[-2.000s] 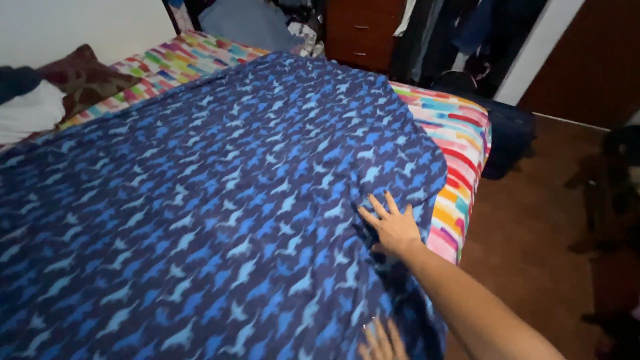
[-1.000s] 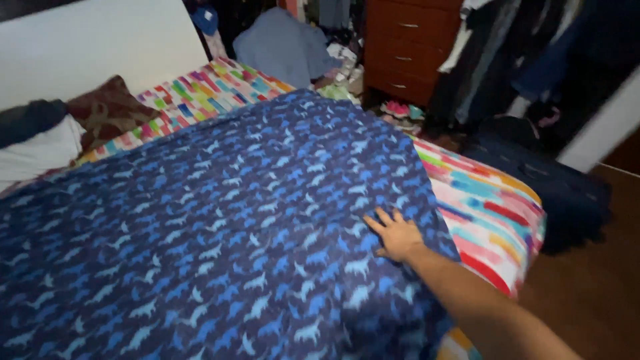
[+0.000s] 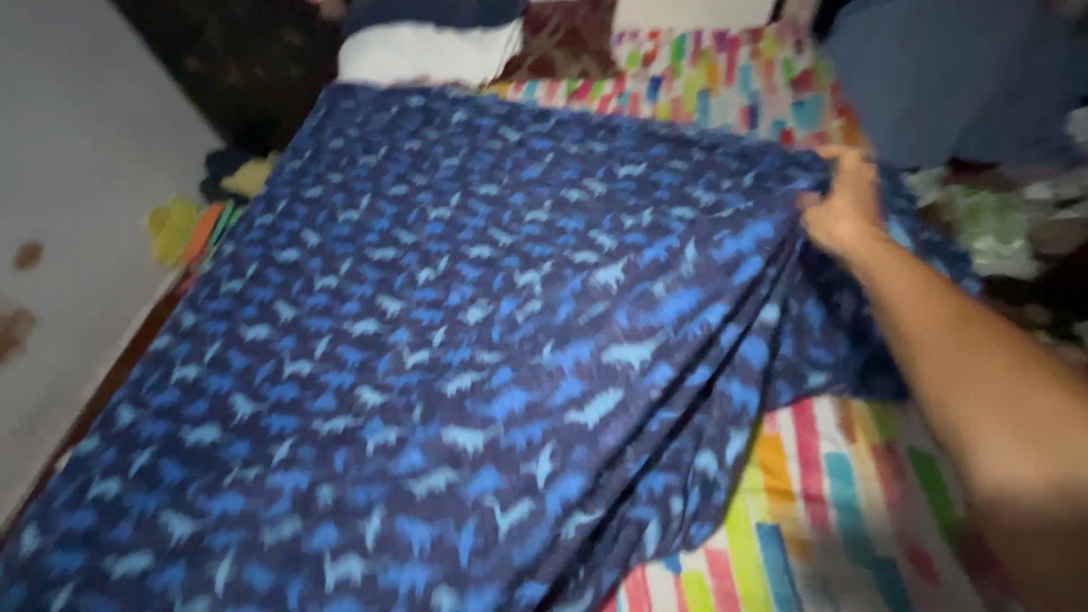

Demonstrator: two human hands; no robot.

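Note:
A dark blue blanket with a lighter blue dinosaur print (image 3: 476, 314) lies spread over a bed with a multicoloured sheet (image 3: 816, 501). My right hand (image 3: 846, 200) is closed on the blanket near its upper right edge. Folds run from the gripped part down toward the bottom of the view, and the blanket's near right edge is drawn back from the sheet. My left hand is out of view.
A brown patterned pillow (image 3: 568, 42) and white cloth (image 3: 425, 55) lie at the bed's far end. A stained pale wall (image 3: 76, 212) stands at left. Blue-grey cloth (image 3: 943, 85) and scattered items are beyond the bed's right side.
My right hand, earlier laid spread on the blanket, now grips it. The blanket has been pulled into folds, with more sheet bare at the near right. The view has swung left.

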